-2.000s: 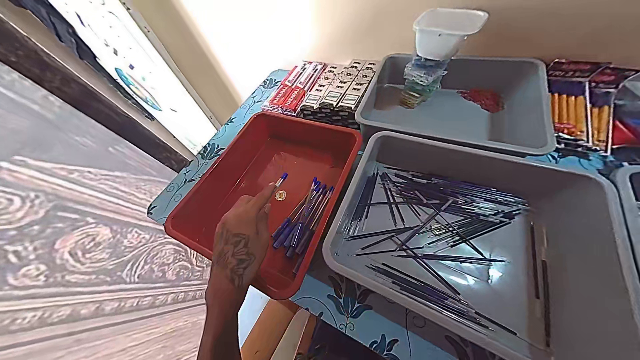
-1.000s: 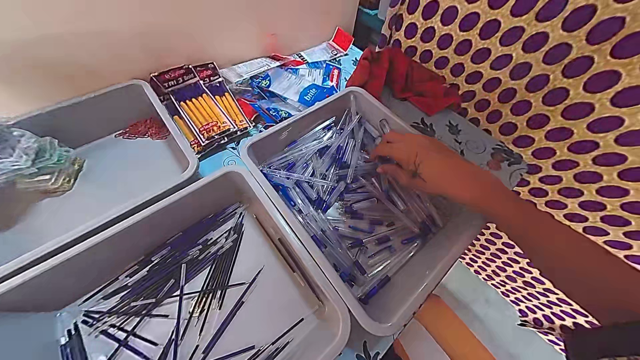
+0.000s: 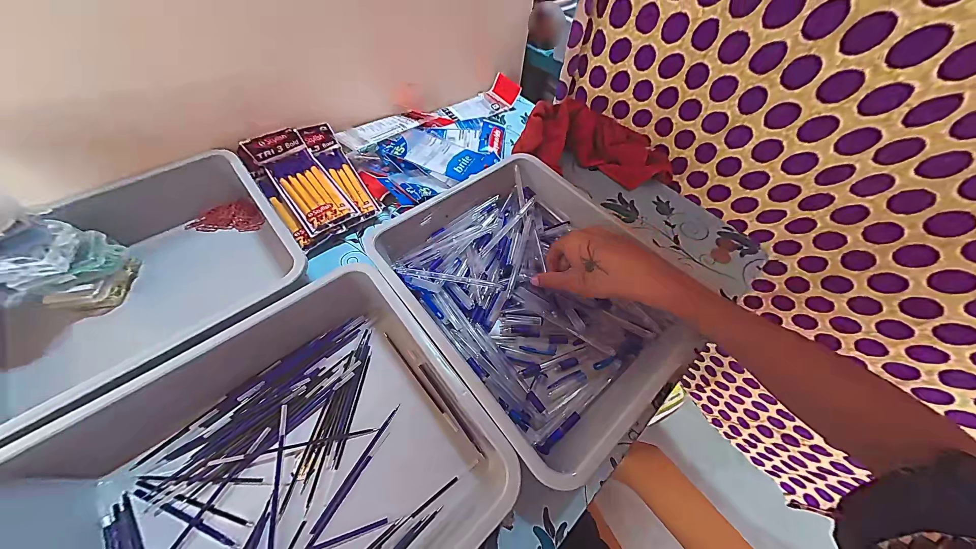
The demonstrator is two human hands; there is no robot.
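Note:
My right hand (image 3: 591,263) reaches into the right-hand grey plastic tray (image 3: 587,465), its fingertips among clear pen barrels (image 3: 473,267) with blue caps. Whether a barrel is pinched between the fingers cannot be told. Left of it, a second grey tray (image 3: 488,427) holds many dark ink refills (image 3: 320,412) lying crisscross. My left hand is out of view.
Behind on the left, another grey tray (image 3: 175,290) holds clear plastic packets (image 3: 69,263) and a small red heap (image 3: 227,217). Packs of yellow pens (image 3: 320,191), blue-white wrappers (image 3: 442,152) and a red cloth (image 3: 595,145) lie beyond. A purple-dotted cloth (image 3: 823,152) hangs at right.
The view has swung right from the red tray of pens to the tray of barrels. My right hand has stayed in the barrel tray since one second ago; its fingers are now lower among the barrels.

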